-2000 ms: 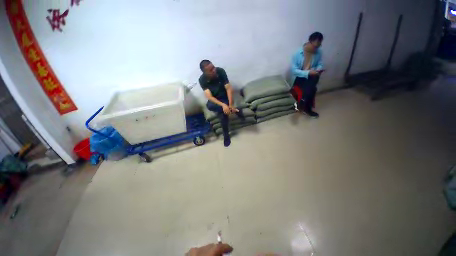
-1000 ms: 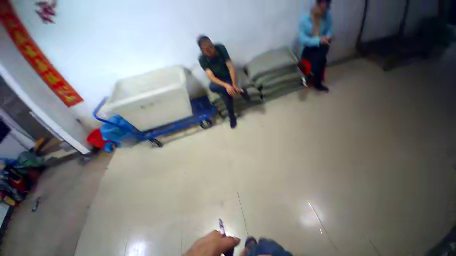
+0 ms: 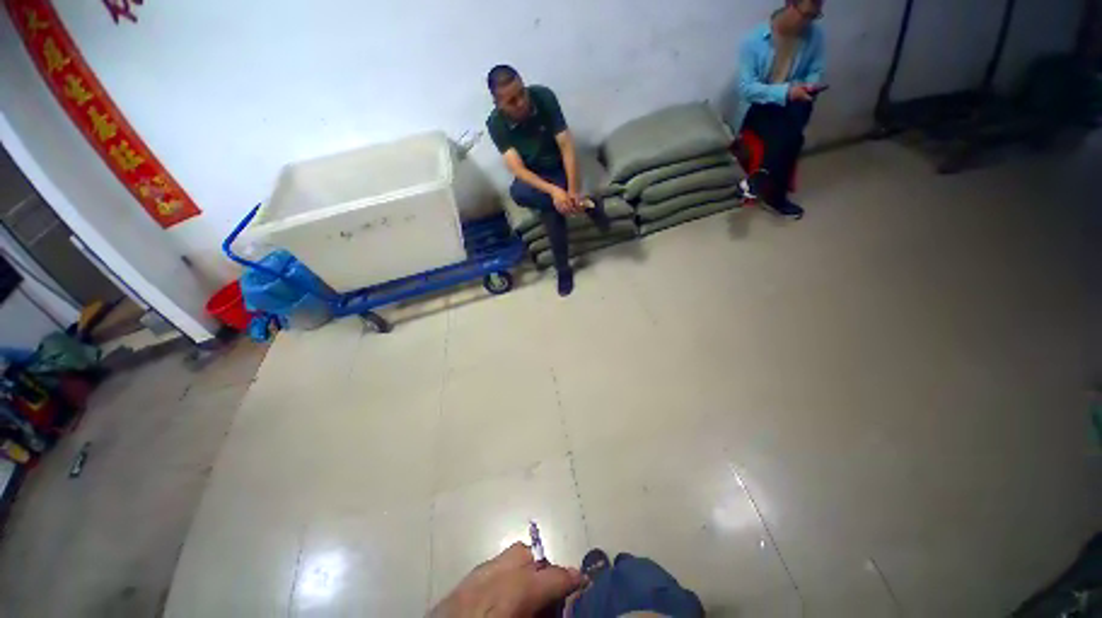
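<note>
A thin white cigarette (image 3: 535,540) stands upright between the fingers of my left hand (image 3: 508,586), at the bottom edge of the view. The hand enters from below; its wrist is cut off. The cigarette's lower end is hidden by the fingers. Dark blue-grey cloth (image 3: 641,588) over my leg lies just right of the hand, with a dark shoe tip (image 3: 595,560) beside it. A small skin-coloured patch at the bottom edge is too cut off to tell. I see no clear right hand.
A blue trolley (image 3: 411,290) bears a large off-white tub (image 3: 363,248) by the wall. Blue plastic (image 3: 284,284) and a red bucket (image 3: 227,305) stand left. One person (image 3: 532,139) sits on stacked sacks (image 3: 677,157); another (image 3: 779,73) sits right, holding a phone.
The view has tilted down, so the wall and seated people sit higher. More of my left hand shows, still with the cigarette, and my leg and shoe have come into view.
</note>
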